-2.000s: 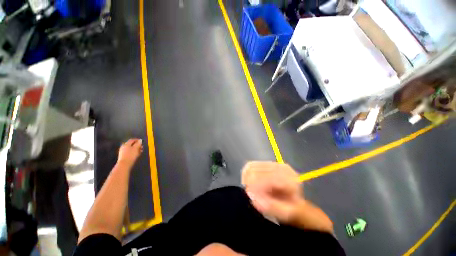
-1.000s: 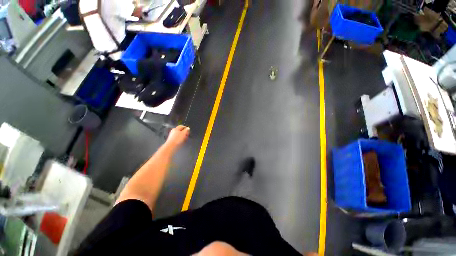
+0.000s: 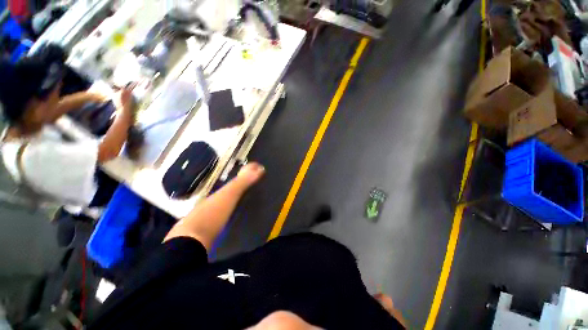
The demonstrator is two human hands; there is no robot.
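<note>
My left hand (image 3: pixel 251 172) is in front of the near table's edge, with its fingers curled. It is small and blurred, and I cannot tell whether it holds anything. Only a small part of my right hand (image 3: pixel 385 301) shows beside my black shirt at the bottom, so its fingers are hidden. A rounded black piece (image 3: pixel 190 169) lies on the white table (image 3: pixel 263 80) at the left. A flat dark piece (image 3: pixel 224 111) lies further up on it.
A person in a white top (image 3: pixel 55 161) works at the table. A blue bin (image 3: pixel 116 229) is below it. Yellow lines (image 3: pixel 322 132) edge the grey walkway, with a green arrow mark (image 3: pixel 373 206). Cardboard boxes (image 3: pixel 493 97) and a blue bin with dark contents (image 3: pixel 525 184) are at the right.
The view has moved along the walkway. The table with the person is now beside my left hand. My right hand, raised in front two seconds ago, is now mostly hidden low at the bottom.
</note>
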